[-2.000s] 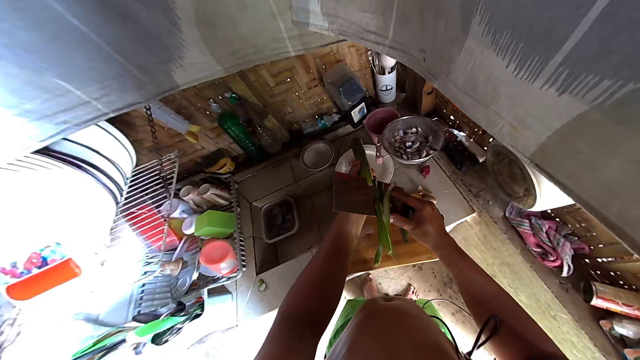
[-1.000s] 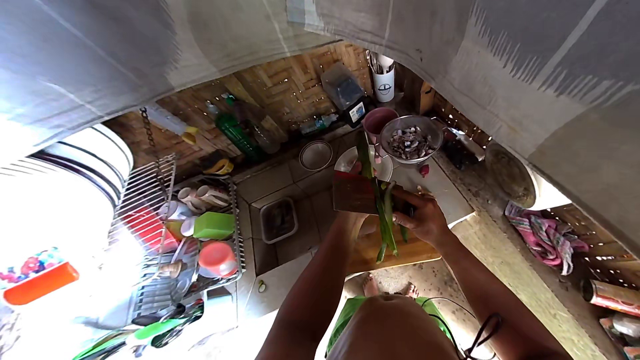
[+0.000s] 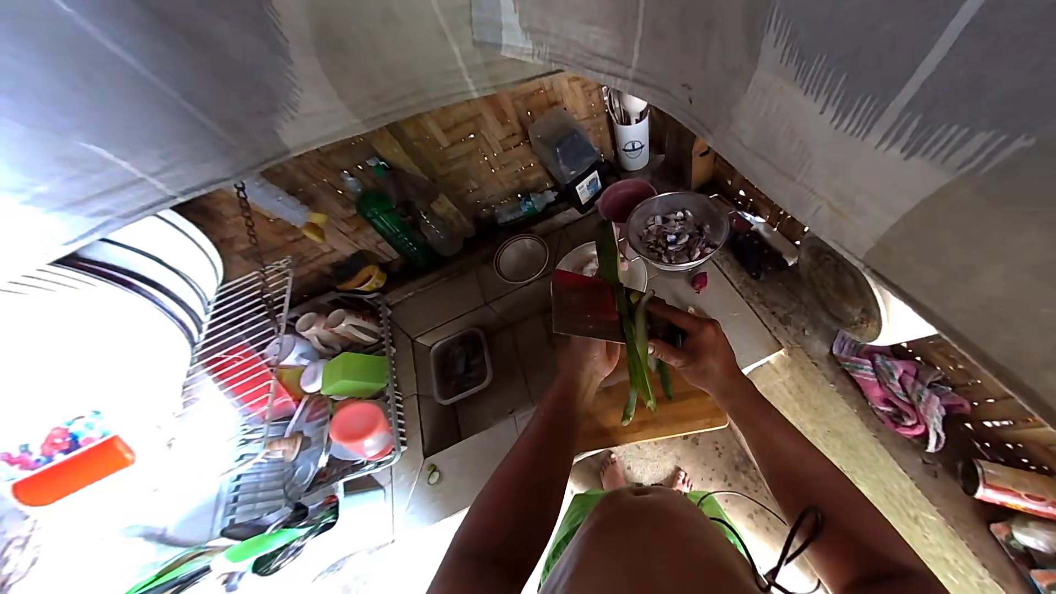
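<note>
My right hand grips long green leafy stalks, which hang down over a wooden cutting board. A broad cleaver blade lies across behind the stalks, with a reddish tint on its upper part. Below the blade, my left hand is closed, mostly hidden by the blade and wrist; what its fingers hold cannot be seen. Just beyond the blade sits a plate with pale pieces. A metal strainer of chopped greyish pieces stands beyond my right hand, with a small red onion close to it.
A dish rack with cups and containers stands left. On the tiled counter are a white-rimmed tub and a bowl. A pink container and a utensil holder stand at the back. Grey cloth hangs overhead.
The green stalks have shifted a little between my hands, and their lower ends hang differently. Both hands stay in nearly the same place by the cleaver.
</note>
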